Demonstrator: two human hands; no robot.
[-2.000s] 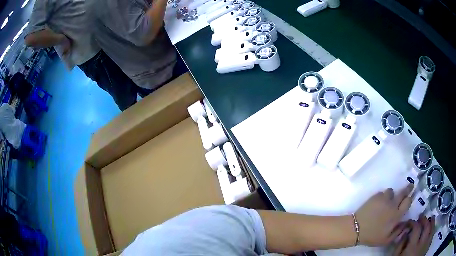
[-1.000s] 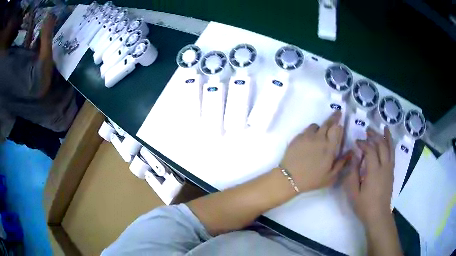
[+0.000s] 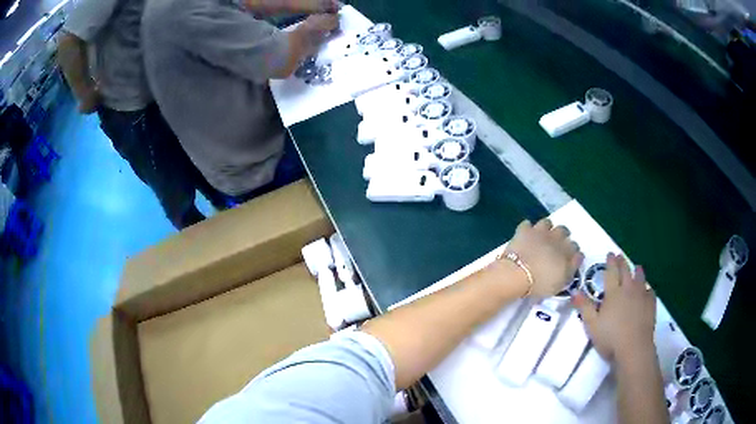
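Note:
Several white handheld fans (image 3: 528,346) lie close together on the white work sheet (image 3: 464,383), handles towards me. My left hand (image 3: 543,258), with a bracelet at the wrist, is over the heads at the left side of this group and hides some. My right hand (image 3: 620,305) is at the right side of the group, its fingers around the head end. The hands press the group from both sides; their exact finger contact is partly hidden. More fans (image 3: 688,366) lie at the lower right, cut off by the picture's edge.
An open brown carton (image 3: 220,247) stands left of the bench, with white fans (image 3: 340,291) along its right side. A slanting row of fans (image 3: 402,186) lies on the dark green bench. Loose fans (image 3: 572,116) lie on the green conveyor (image 3: 655,178). Two people (image 3: 211,91) stand at the upper left.
My hands have moved left from the right-hand fans to the left group. Its fans now lie closer together. The view has turned left, showing more of the neighbouring row.

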